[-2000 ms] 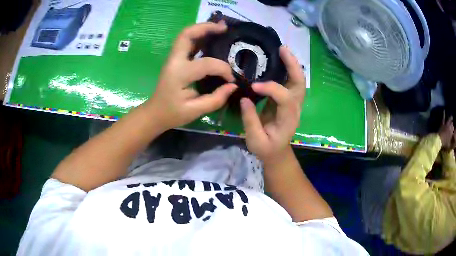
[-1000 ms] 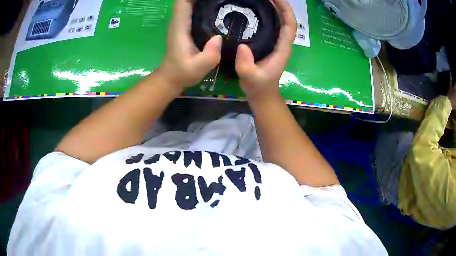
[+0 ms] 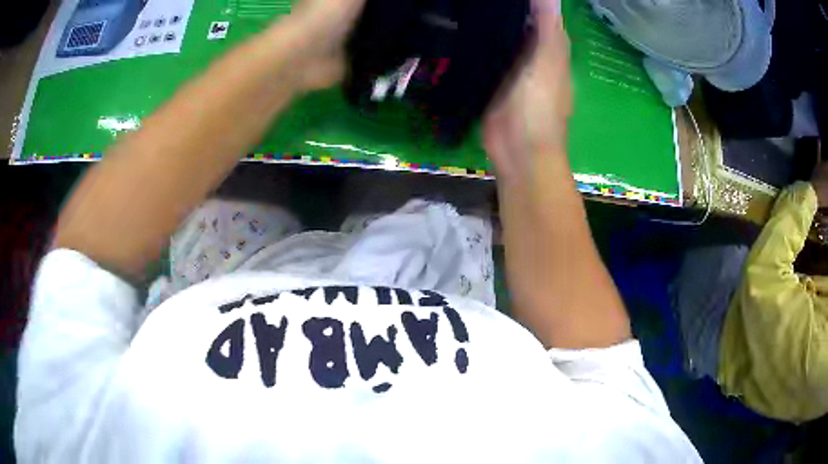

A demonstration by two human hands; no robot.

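Note:
A black speaker body [image 3: 436,63] is at the top centre of the head view, held between my two hands and blurred. Its side faces me, with a pale and reddish mark low on it. The white ring is not visible. My left hand [image 3: 325,41] is on its left side, partly cut off by the top edge. My right hand [image 3: 536,100] is along its right side, fingertips cut off or hidden.
A glossy green printed carton sheet [image 3: 227,100] lies on the brown table [image 3: 717,168]. A pale blue fan [image 3: 704,36] stands at the upper right, with a thin white cable below it. A person in yellow [image 3: 772,317] is at the right.
The speaker body has turned from its ringed end facing me to its side facing me. My hands have moved from pinching the rim near the ring to holding the body's sides, nearer the top edge.

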